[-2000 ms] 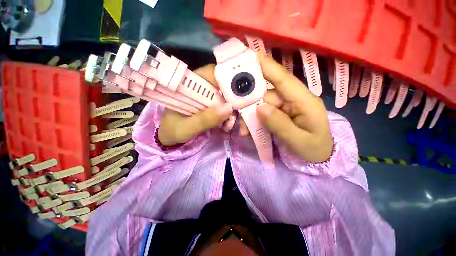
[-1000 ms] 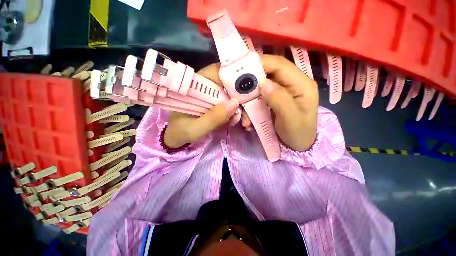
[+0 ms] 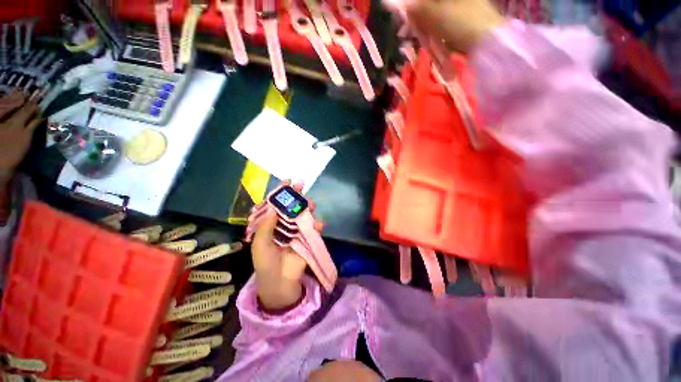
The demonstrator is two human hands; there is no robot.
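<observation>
My left hand point(image 3: 278, 272) grips a small stack of pink smartwatches point(image 3: 290, 201). The top watch faces up, its screen lit with a white code and a green spot, and a strap hangs toward me. My right hand point(image 3: 455, 22) is stretched far forward at the top edge, blurred, beyond the near part of the right red tray point(image 3: 425, 168). Its fingertips are unclear, so I cannot tell if it holds anything. A pink strap point(image 3: 463, 112) lies below it over the tray.
A paper sheet point(image 3: 280, 145) and pen point(image 3: 337, 139) lie on the bench. A calculator point(image 3: 138, 91), clear round container point(image 3: 95, 153) and yellow disc point(image 3: 145, 146) are on the clipboard point(image 3: 168, 179). The left red tray point(image 3: 82, 291) has beige straps. Another person's hand point(image 3: 15, 134) shows.
The view has swung left and forward. My right hand has left the watches and reached far forward. The top watch now shows its lit screen; earlier the sensor back of a watch faced me.
</observation>
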